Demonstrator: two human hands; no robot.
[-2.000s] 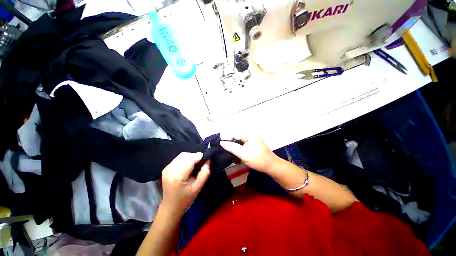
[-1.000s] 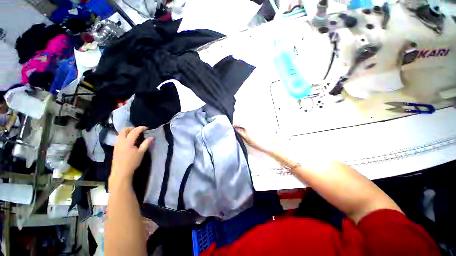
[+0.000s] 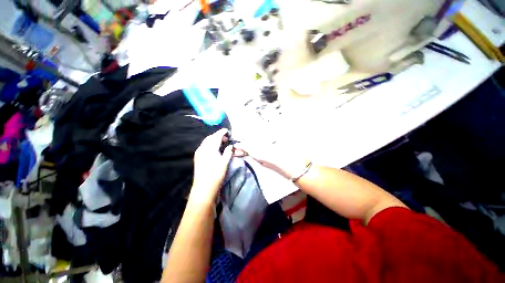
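A garment of black cloth [image 3: 158,132] and light grey cloth [image 3: 241,207] lies at the table's front edge, left of the sewing machine. The grey part hangs down over the edge. My left hand [image 3: 213,160] pinches the cloth at its upper end. My right hand [image 3: 260,160], blurred and partly washed out by light, is beside it with its fingertips on the same cloth. The machine's needle area [image 3: 269,91] is up and to the right of my hands, apart from the cloth I hold. The whole view is blurred.
The cream-white machine head [image 3: 310,38] stands at the back. A light blue tag [image 3: 206,105] hangs near the black cloth. Snips [image 3: 372,81] and a second dark tool [image 3: 449,53] lie right, with a yellow bar [image 3: 477,37]. A blue crate [image 3: 222,269] is below. More cloth is heaped left.
My hands were spread over the grey panels a second ago; they are now together at the cloth's edge. The black cloth now covers much of the grey. The view has shifted to the right.
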